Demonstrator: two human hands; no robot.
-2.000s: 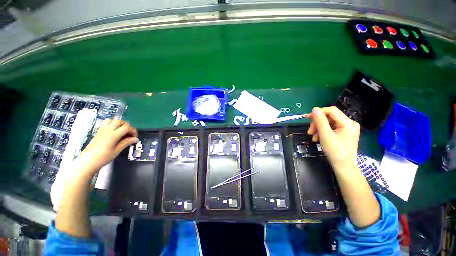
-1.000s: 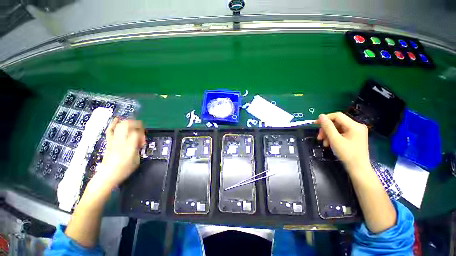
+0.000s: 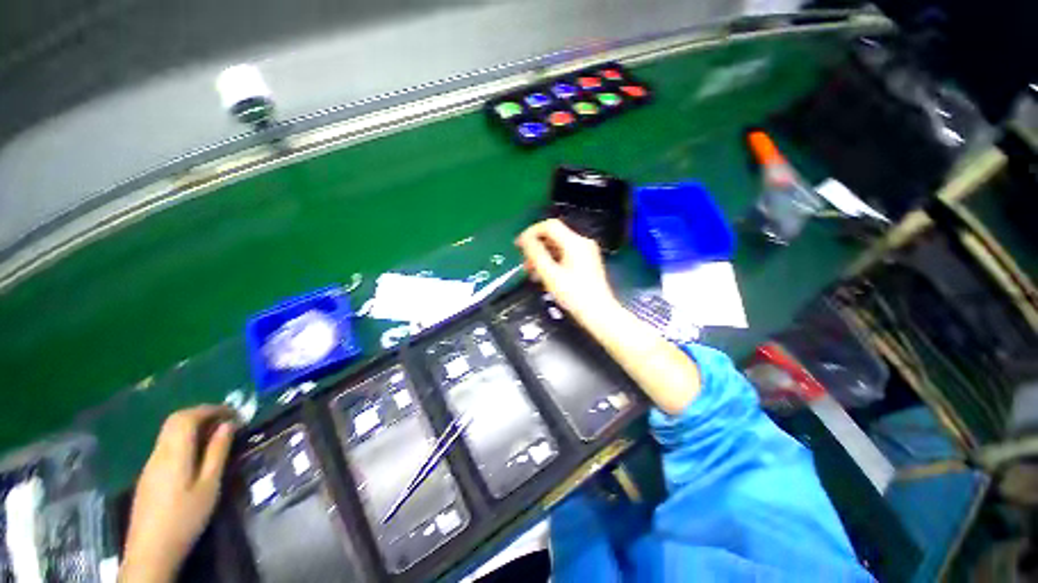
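The black phone tray (image 3: 566,469) lies tilted in view, with dark phone housings (image 3: 495,416) in its slots. Its left end is cut off. Silvery tweezers (image 3: 427,469) lie across one housing. My left hand (image 3: 176,490) is at the tray's far left, thumb and fingers bent, covering the leftmost part; I cannot tell whether it holds anything. My right hand (image 3: 569,268) is over the upper edge of the rightmost slot, fingertips bunched near the end of a thin white strip (image 3: 497,280). It is blurred, so a grip on something cannot be made out.
Behind the tray are a blue dish (image 3: 260,337), a white card (image 3: 421,298) and white scraps. The black bin (image 3: 592,199), blue bin (image 3: 683,222) and a white sheet (image 3: 717,298) are right. The colored-disc holder (image 3: 569,105) is farther back; the blister tray (image 3: 74,501) is lower left.
The view has swung to the right and tilted, showing more of the bench's right side. My right hand has lifted from the rightmost housing towards the black bin. My left hand remains at the tray's left end.
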